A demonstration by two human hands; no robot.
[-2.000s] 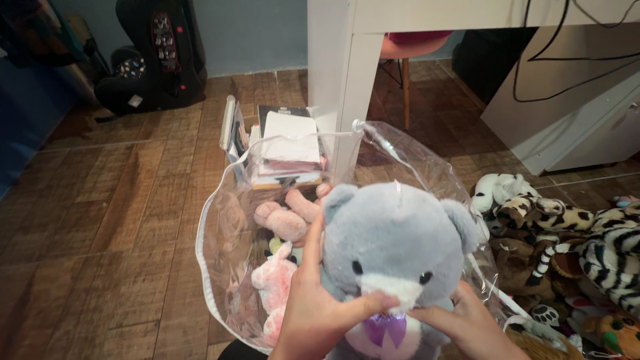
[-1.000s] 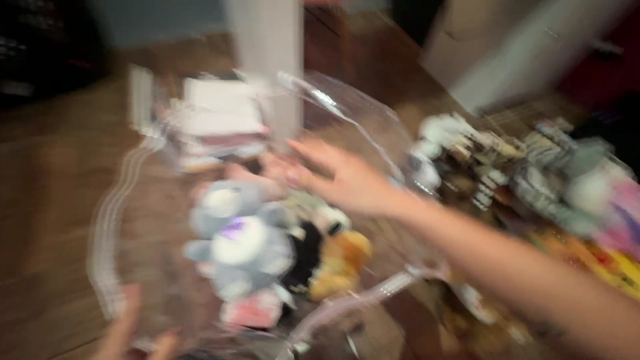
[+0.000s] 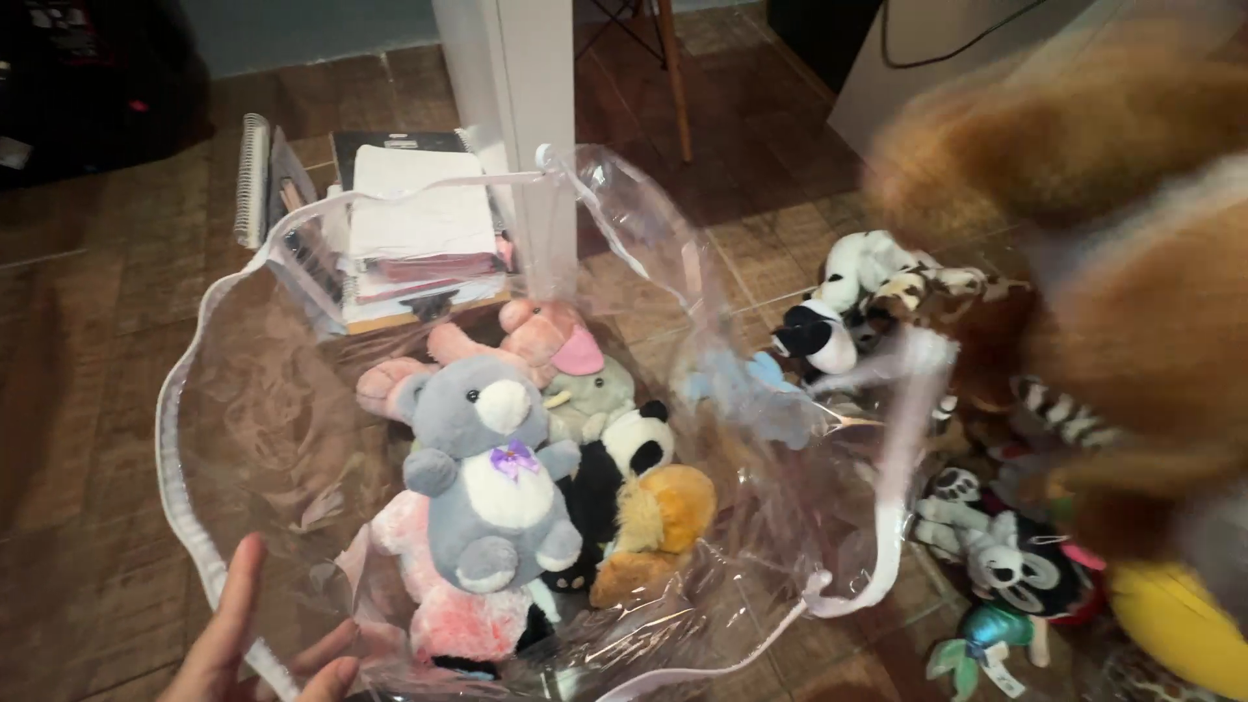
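Note:
A clear plastic bag with a white zipper rim (image 3: 180, 487) stands wide open on the floor. Inside it lie a gray teddy bear with a purple bow (image 3: 492, 478), a panda plush (image 3: 634, 444), a gray elephant plush (image 3: 595, 395), an orange-brown plush (image 3: 663, 517) and pink plush toys (image 3: 453, 614). My left hand (image 3: 244, 643) is at the bag's near-left rim, fingers apart; whether it touches the plastic I cannot tell. A large brown plush toy (image 3: 1121, 292), blurred, hangs in the air at the right. My right hand cannot be made out.
Notebooks and papers (image 3: 419, 214) are stacked behind the bag beside a white furniture leg (image 3: 541, 146). More plush toys, among them a black-and-white one (image 3: 819, 336) and a yellow one (image 3: 1180, 624), lie on the wooden-look floor at the right. A wooden chair leg (image 3: 673, 88) stands behind.
The gray bear, held in both my hands two seconds ago, now lies in the bag. My right hand has left the space over the bag. A large brown plush has come into view at the right.

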